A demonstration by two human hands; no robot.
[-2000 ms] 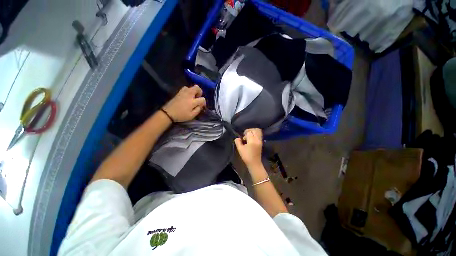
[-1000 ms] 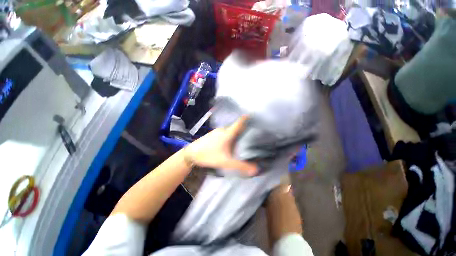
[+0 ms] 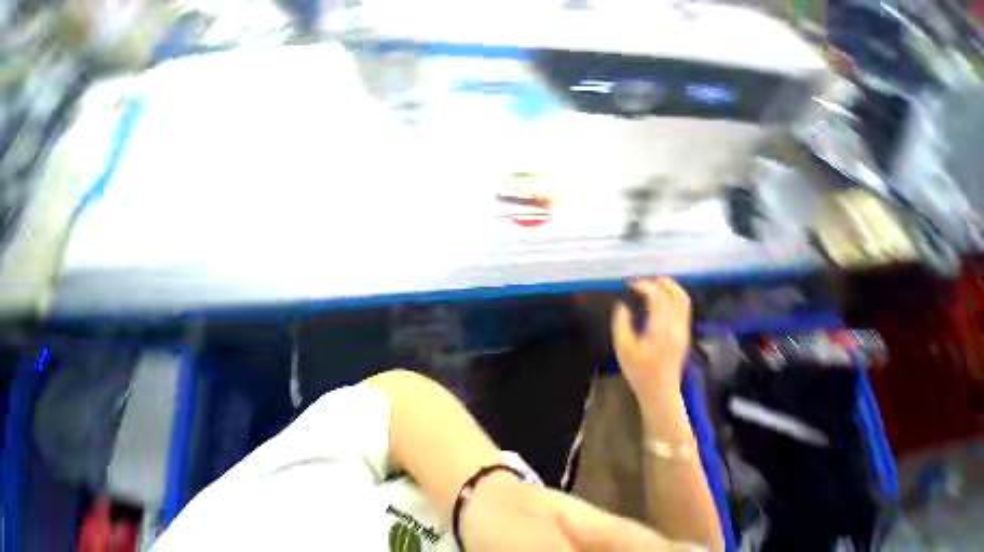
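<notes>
The frame is strongly blurred. My right hand (image 3: 654, 334), with a light bracelet, is raised at the blue front edge of the white machine table (image 3: 324, 237). Its fingers are bent, and I cannot tell if it holds anything. My left hand (image 3: 588, 526), beyond the dark wristband, lies low across my right forearm and is partly cut off by the bottom edge. Its fingers and any contents cannot be made out. Red and yellow scissor handles (image 3: 527, 201) lie blurred on the table. The bundle of cut pieces is not in view.
The white sewing machine (image 3: 691, 140) with a dark lit panel stands at the table's back right. A blue crate (image 3: 876, 431) with dark fabric is at right, beside a red container (image 3: 933, 367). Another blue crate (image 3: 181, 442) with a red item is at lower left.
The view has swung left from the floor crate to the machine table. The grey and white bundle, at my hands before, is out of view. My arms now cross low in front.
</notes>
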